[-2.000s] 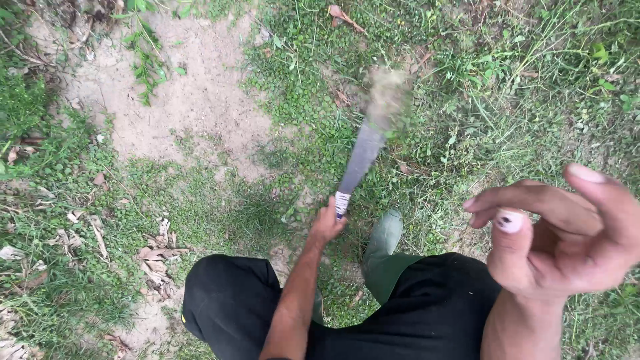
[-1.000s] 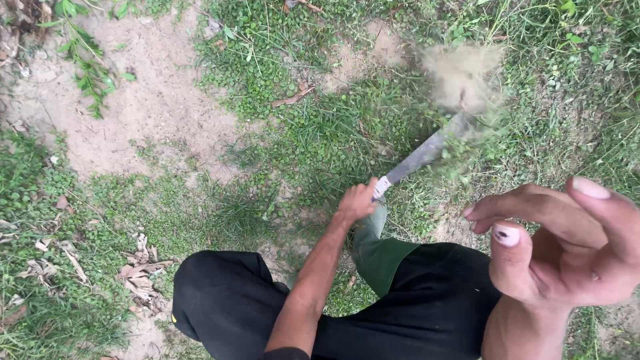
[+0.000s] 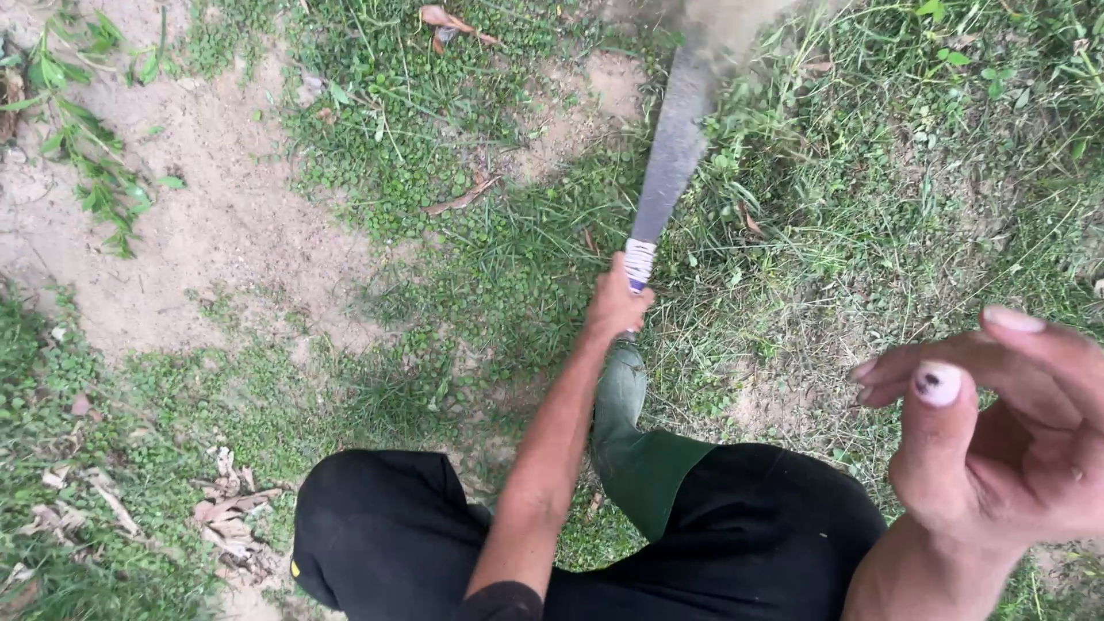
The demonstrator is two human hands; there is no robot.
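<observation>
My left hand (image 3: 617, 300) grips the handle of a machete (image 3: 671, 151), just beyond the toe of a green rubber boot (image 3: 621, 388). White cord or tape is wrapped where handle meets blade. The blade points up and slightly right over low grass; its far end is blurred and hidden by a cloud of dust and soil (image 3: 742, 26). Close to the camera on the right, my right hand (image 3: 1000, 431) is raised with its thumb and curled fingers apart, holding nothing. A dark spot marks its thumbnail.
Black trousers (image 3: 776, 526) cover my bent legs. Sandy bare soil (image 3: 233, 198) lies at the upper left, beside a leafy green sprig (image 3: 90, 147). Dry leaves (image 3: 228, 517) are scattered at the lower left. Short grass and weeds (image 3: 931, 216) spread over the right side.
The machete blade has swung from pointing up-right to closer to straight up. My left hand has kept its grip. My right hand stays raised in much the same pose.
</observation>
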